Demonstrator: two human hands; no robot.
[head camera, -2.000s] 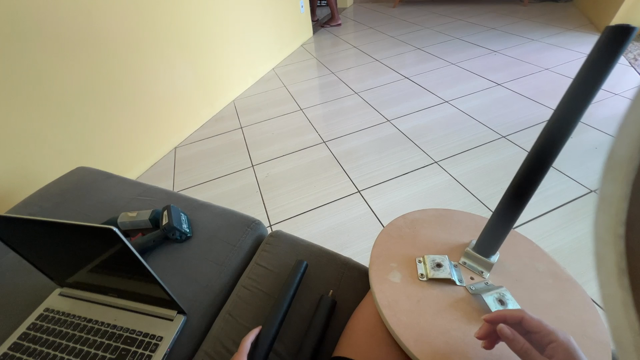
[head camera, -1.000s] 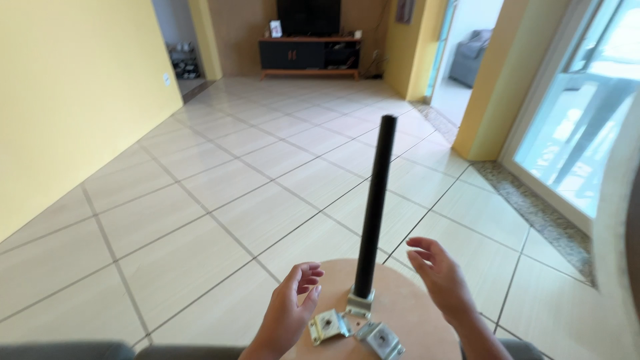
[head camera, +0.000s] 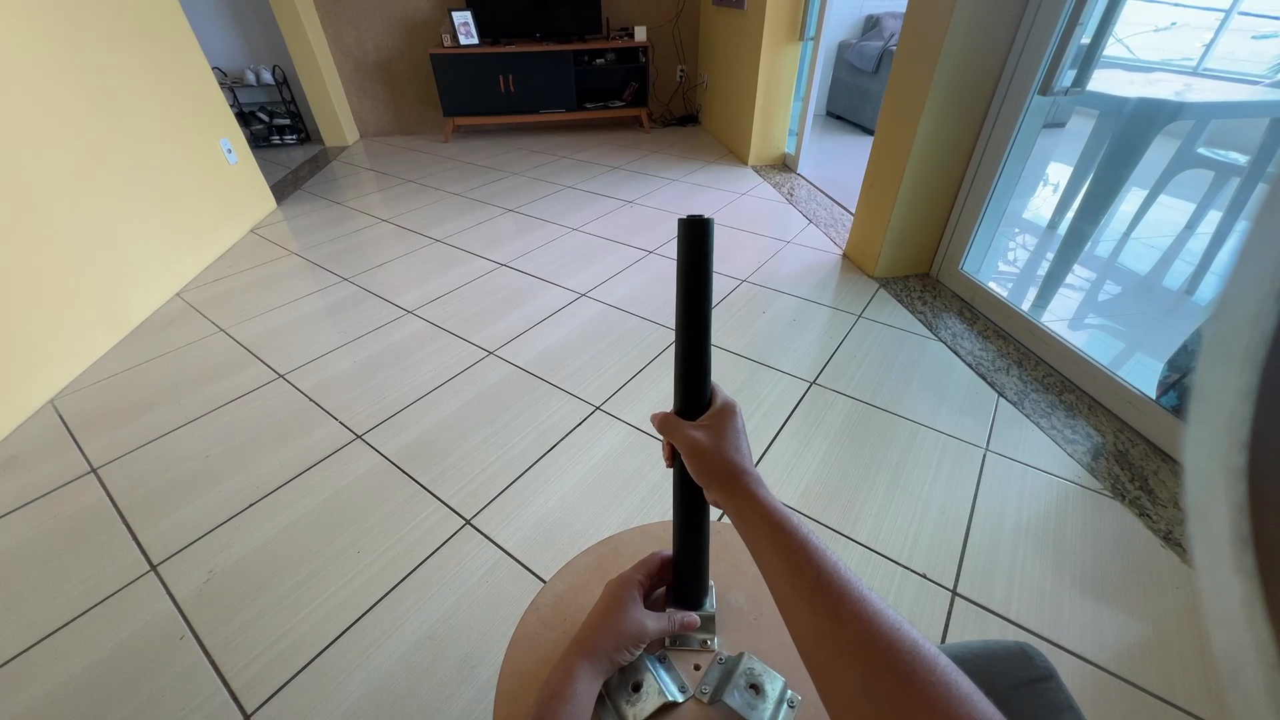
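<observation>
A black cylindrical leg (head camera: 694, 310) stands upright in a metal bracket (head camera: 704, 632) on a round wooden board (head camera: 560, 590). My right hand (head camera: 710, 443) is wrapped around the leg at about mid-height. Low down, my left hand (head camera: 640, 612) holds the base of the leg, its thumb against the bracket. Two more metal brackets, a left one (head camera: 640, 686) and a right one (head camera: 750, 686), lie screwed to the board nearer to me; neither holds a leg. My left wrist partly covers the left one.
Tiled floor (head camera: 400, 400) surrounds the board. A yellow wall (head camera: 120, 180) rises at left, a glass door (head camera: 1110, 200) at right. A TV cabinet (head camera: 510, 85) stands at the back. A grey cushioned edge (head camera: 1010, 680) shows at lower right, and a pale blurred edge runs along the far right.
Both hands, apart and off the leg a second ago, have closed on it, the right higher and the left at its base. The view has swung from the sofa and laptop toward the room.
</observation>
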